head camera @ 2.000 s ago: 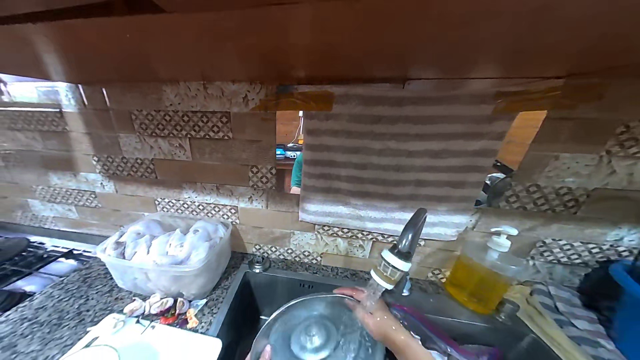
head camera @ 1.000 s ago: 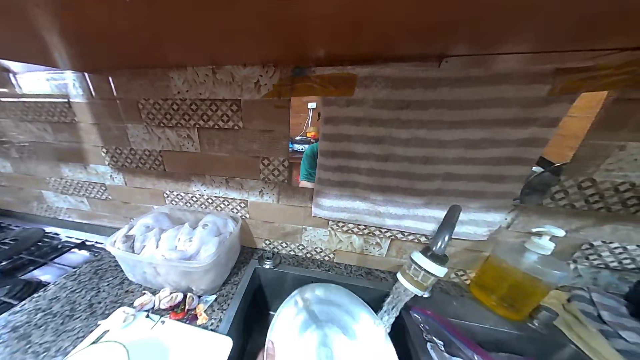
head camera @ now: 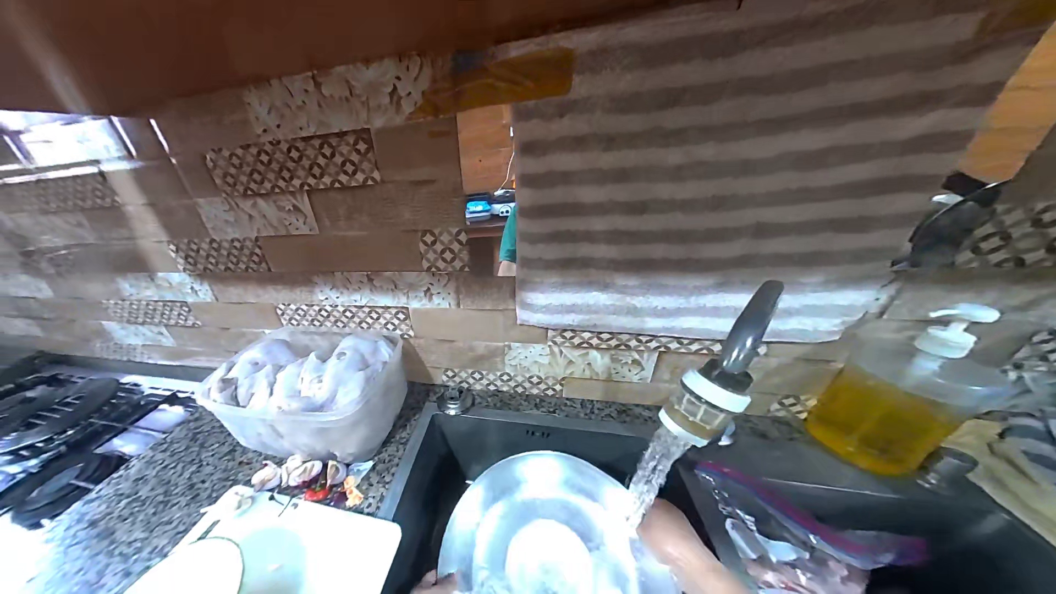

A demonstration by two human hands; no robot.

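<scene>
A round metal lid or bowl (head camera: pixel 540 528) is held over the sink, and water from the filter-tipped faucet (head camera: pixel 708 404) runs onto its right side. Only the fingers of my left hand (head camera: pixel 435 583) show, gripping its lower left edge. My right hand (head camera: pixel 672 536) is at its right edge beside the stream; its fingers are mostly hidden behind the metal and water. A zip bag (head camera: pixel 792 536) with pieces of raw meat or fish lies in the right part of the sink.
Left of the sink (head camera: pixel 412 470) stands a plastic tub (head camera: pixel 309 429) of raw chicken, with a white cutting board (head camera: pixel 330 536), onions and chilies in front. A gas stove (head camera: pixel 74 429) is at far left. A soap dispenser (head camera: pixel 887 421) with yellow liquid stands behind the sink at right.
The metal piece has tilted and turned under the running water. My right hand, hidden one second ago, shows again at its right edge. The view has moved closer.
</scene>
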